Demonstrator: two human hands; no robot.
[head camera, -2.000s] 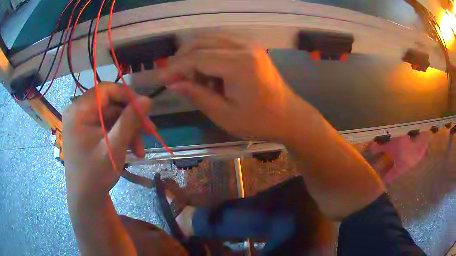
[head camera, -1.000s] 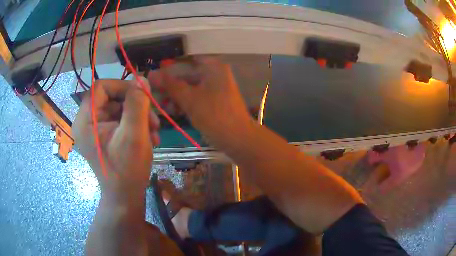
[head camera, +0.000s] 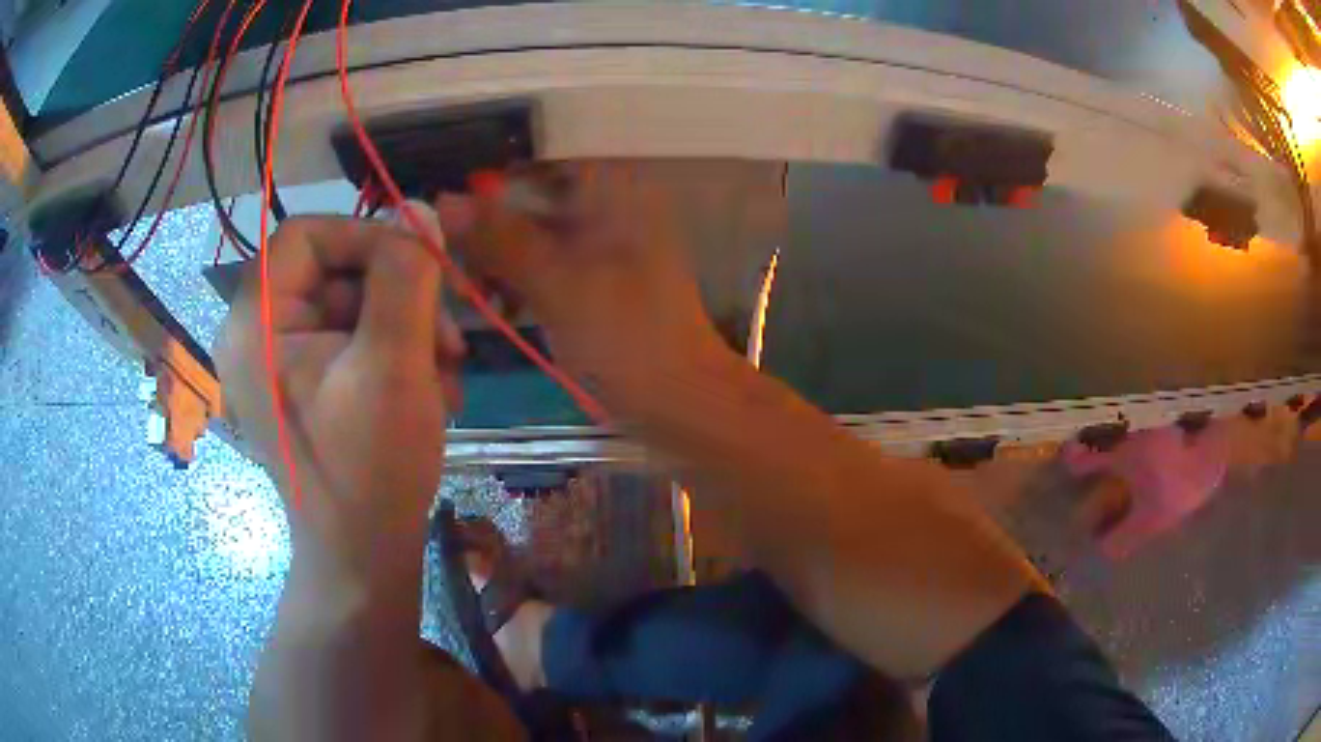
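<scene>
Red and black lead wires (head camera: 270, 189) hang over the pale rack rail (head camera: 695, 113) at the upper left. My left hand (head camera: 348, 341) is just below a black clip terminal (head camera: 439, 147), thumb and fingertips pinched at a lead wire; the wire's end is hidden. Two long red wires pass in front of this hand. My right hand (head camera: 580, 254) is blurred, its fingertips at the terminal's red-orange tab, close to the left fingertips. Whether it holds a wire cannot be told.
More black terminals (head camera: 968, 157) sit along the rail to the right. A lower rail (head camera: 869, 431) carries smaller ones. A dark green shelf (head camera: 1014, 305) lies between. A pink stool (head camera: 1159, 486) stands at lower right. A bright orange light glows at upper right.
My right hand has moved left to the terminal from its place right of it. My left hand has shifted slightly right, its fingertips now nearer the terminal.
</scene>
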